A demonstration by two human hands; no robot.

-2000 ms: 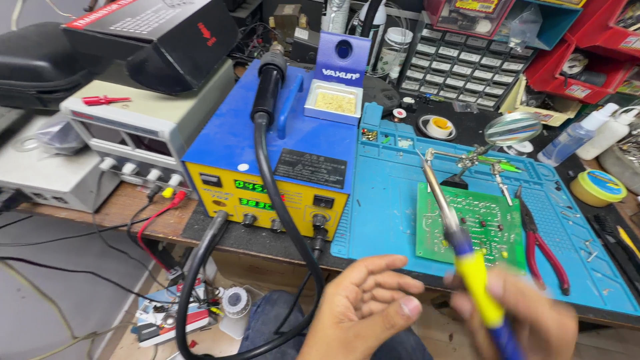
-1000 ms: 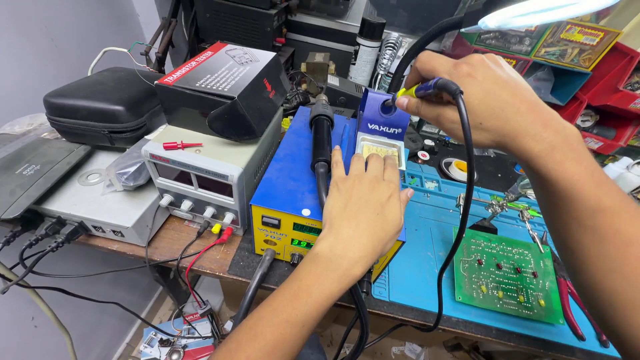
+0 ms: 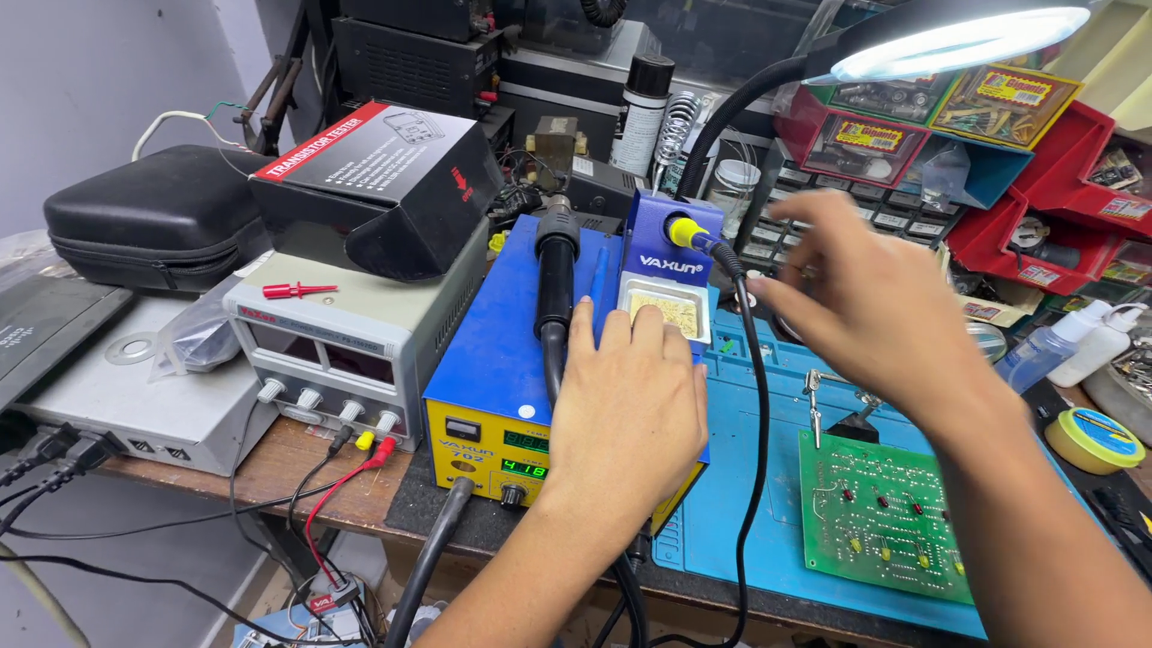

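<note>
My left hand (image 3: 630, 405) lies spread on top of the blue and yellow soldering station (image 3: 486, 324), its fingertips by the sponge tray (image 3: 670, 310). The soldering iron (image 3: 693, 236), with a yellow and blue handle, sits in the blue iron holder (image 3: 673, 202), its cable hanging in front. To the right of it, my right hand (image 3: 841, 288) is raised, blurred, with fingers apart and nothing in it. A black hot-air handle (image 3: 556, 270) rests on the station. The green circuit board (image 3: 873, 513) lies on the blue mat (image 3: 729, 522), partly behind my right forearm.
Left of the station stand a power supply (image 3: 333, 342), a transistor tester box (image 3: 369, 189) and a black case (image 3: 153, 216). A lit lamp (image 3: 963, 45) hangs above at right. Parts bins (image 3: 1044, 216), bottles (image 3: 1048, 346) and a yellow tin (image 3: 1093, 441) are on the right.
The iron, earlier in my right hand, now sits in the holder, released. My right hand has moved off it to the right. My left hand remains on the station since one second ago.
</note>
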